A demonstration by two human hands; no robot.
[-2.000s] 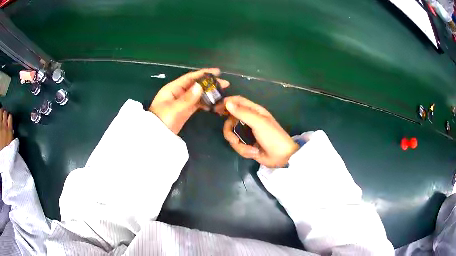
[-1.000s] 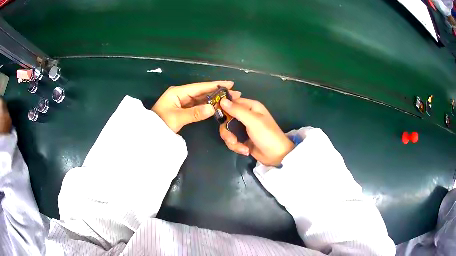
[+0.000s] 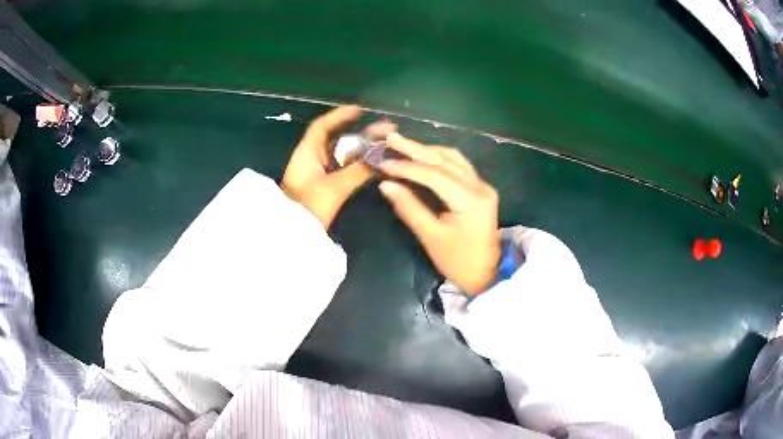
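My left hand [image 3: 319, 176] holds a small module [image 3: 350, 150] between thumb and fingers above the dark green bench. The module is blurred and shows a white or silvery face. My right hand [image 3: 451, 206] is close beside it on the right, its fingertips at a small dark, greyish piece [image 3: 376, 154] at the module's right side. The blur hides whether these are one part or two, and whether the right fingers grip or only touch. A blue band [image 3: 510, 259] shows at my right wrist.
Several round clear-rimmed parts [image 3: 81, 168] and a pink-white block [image 3: 50, 115] stand at left by a long grey guide [image 3: 34, 60]. A white fleck [image 3: 279, 117] lies near the seam. Red round pieces [image 3: 707, 249] and small modules [image 3: 718, 189] are at right. Other people's sleeves show at both edges.
The held piece now shows a white face instead of its amber one. My right hand has opened out, and the dark piece in its palm no longer shows. The neighbour's hand at left is gone.
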